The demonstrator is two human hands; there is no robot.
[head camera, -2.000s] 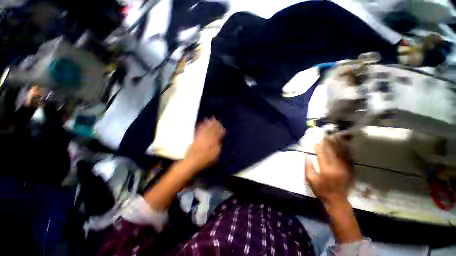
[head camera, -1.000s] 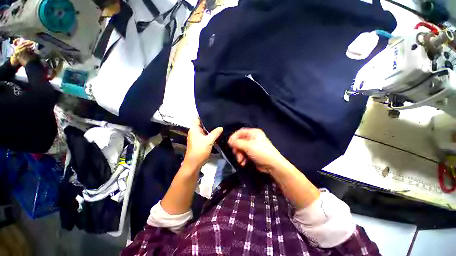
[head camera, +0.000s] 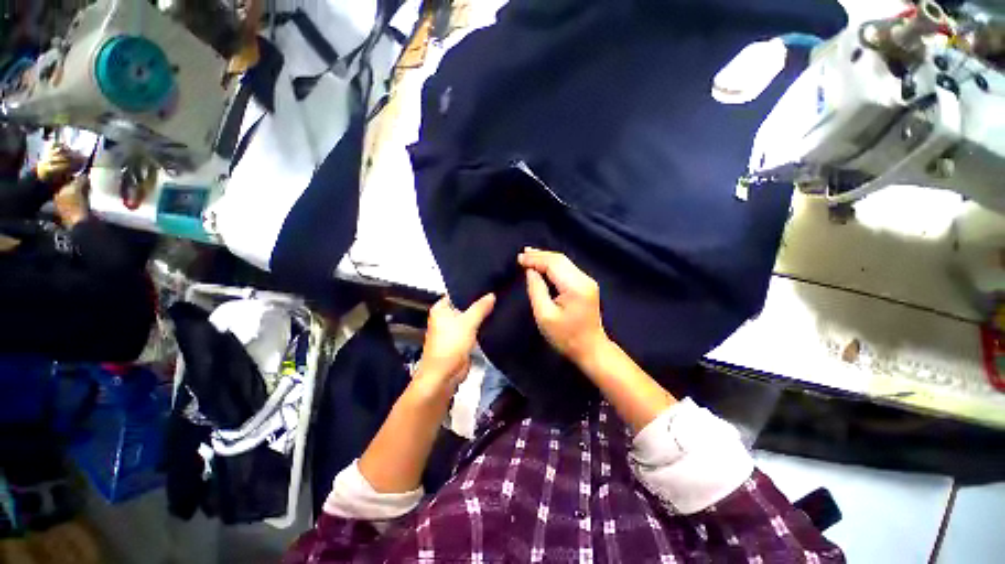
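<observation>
A large navy fabric panel [head camera: 650,165] lies over the table and hangs over its front edge towards my lap. A small pale mark or slit shows near its middle. My left hand [head camera: 452,336] grips the panel's near left edge between thumb and fingers. My right hand [head camera: 564,303] pinches the cloth just right of it, thumb and fingertips together. The white sewing machine head [head camera: 882,121] stands right of the cloth, and its needle area is not on the panel. A pale elongated flat piece [head camera: 749,73] shows at the panel's upper right.
White and navy pieces [head camera: 295,143] lie left of the panel. A neighbouring machine [head camera: 138,83] and a person's hands [head camera: 68,182] are at upper left. A white-framed bin of cloth [head camera: 248,386] stands below. A red loop [head camera: 995,353] is at the right table edge.
Since one second ago, my right hand has moved slightly up and right on the cloth. Earlier it was beside the machine needle; the panel has come away from there and been drawn towards me.
</observation>
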